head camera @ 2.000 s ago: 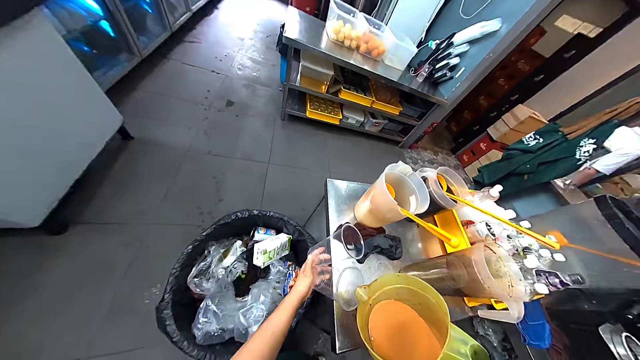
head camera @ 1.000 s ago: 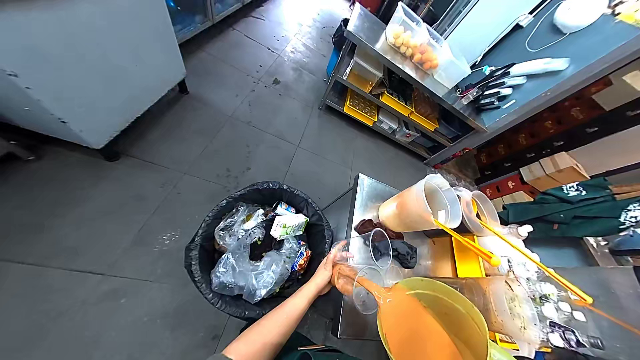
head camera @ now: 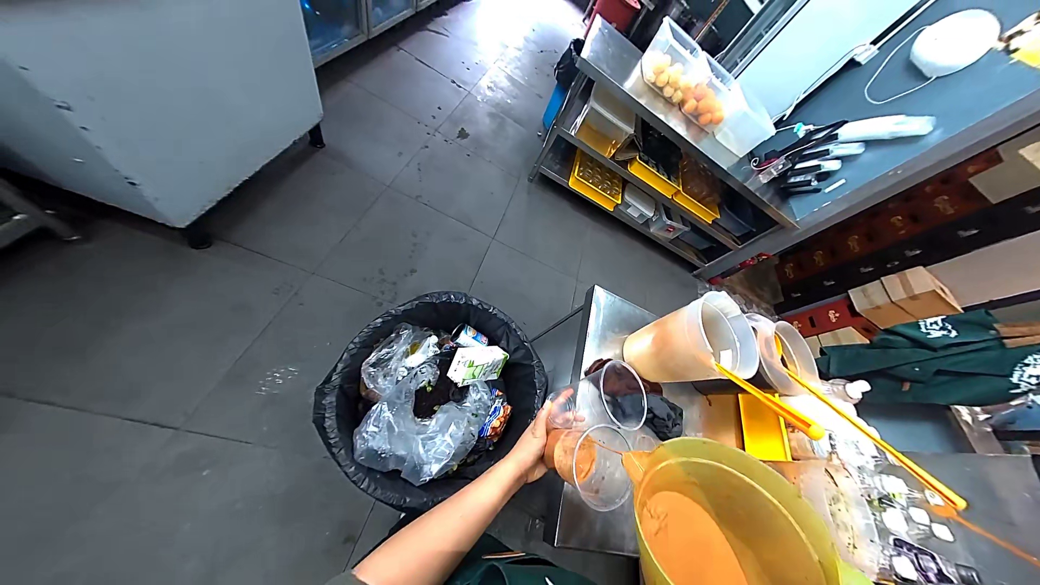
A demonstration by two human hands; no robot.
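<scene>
My left hand [head camera: 535, 443] holds two clear plastic cups side by side, both tilted with their rims to the right. The upper cup [head camera: 624, 395] looks empty; the lower cup [head camera: 575, 459] has orange-brown liquid in its base. Right of them a large yellow-green plastic pitcher [head camera: 715, 520] of the same liquid is tilted, its spout at the lower cup's rim, with a thin stream between them. My right hand is out of view. A cloudy plastic pitcher [head camera: 682, 341] and long yellow-handled utensils [head camera: 772, 402] are beyond.
A black-lined trash bin [head camera: 341, 390] with plastic bags and a carton stands left of my hand. A steel table [head camera: 597, 520] lies under the cups, with a dark cloth [head camera: 658, 414] on it. Bottles crowd the right. Steel shelving [head camera: 617, 61] holds fruit tubs.
The large pitcher has tipped, and liquid has run into the lower cup; the stream is thinner than one second ago. Two seconds ago the cups showed no such liquid. The view has shifted left.
</scene>
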